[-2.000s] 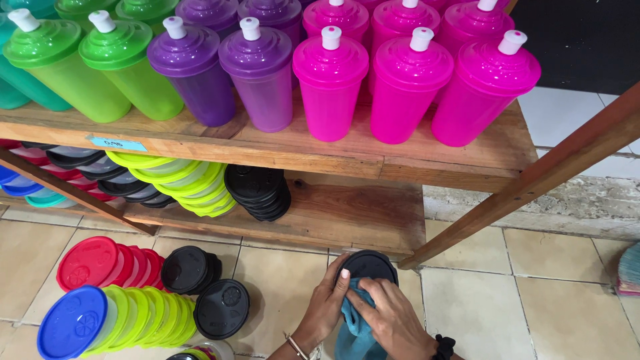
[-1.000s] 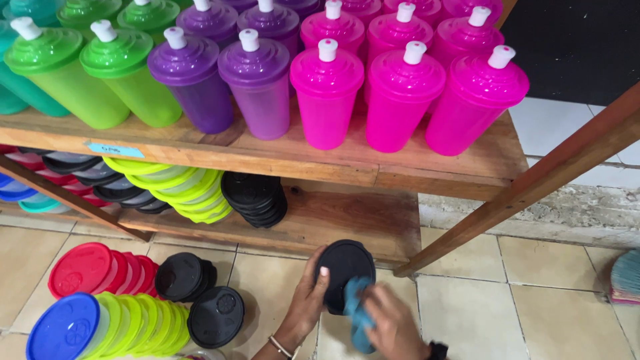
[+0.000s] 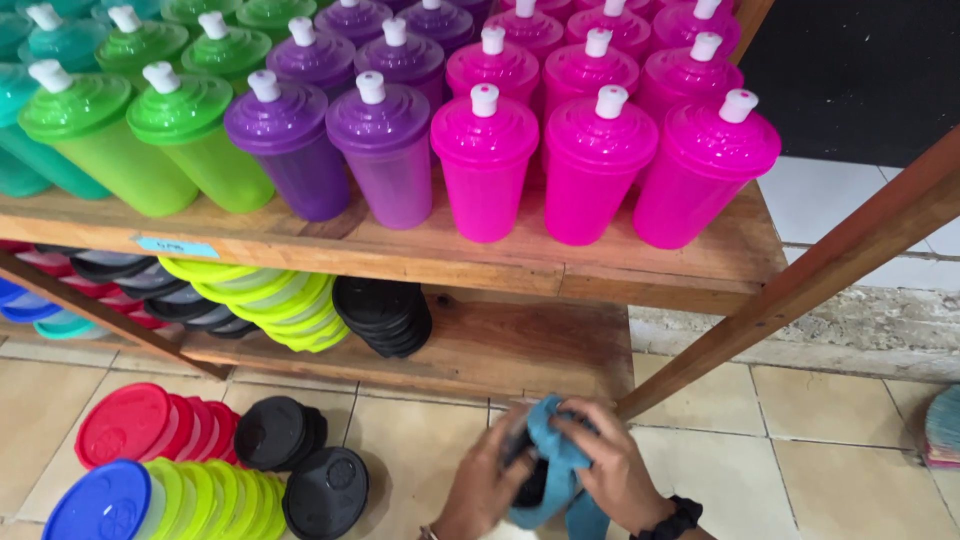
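Observation:
Low at the centre, my left hand (image 3: 484, 472) grips a black plastic container (image 3: 531, 484), blurred and partly hidden by fingers and cloth. My right hand (image 3: 611, 457) holds a blue cloth (image 3: 559, 457) bunched over the container's upper side, its end hanging below. Left of my hands on the floor, a round black lid (image 3: 327, 493) leans beside more black lidded pieces (image 3: 271, 433). Rows of red lids (image 3: 124, 425), yellow-green lids (image 3: 217, 499) and a blue lid (image 3: 97, 502) lie on their edges further left.
A wooden shelf (image 3: 450, 266) ahead bears pink (image 3: 487, 165), purple (image 3: 382, 150) and green tumblers (image 3: 187, 135) with white spouts. Its lower board (image 3: 525, 337) carries yellow-green (image 3: 277, 307) and black stacks (image 3: 382, 315). A slanted wooden post (image 3: 795, 277) stands at right, near my right hand.
The black container was held with its round face toward me; now it is tilted and more covered by the cloth. My hands have come closer together around it.

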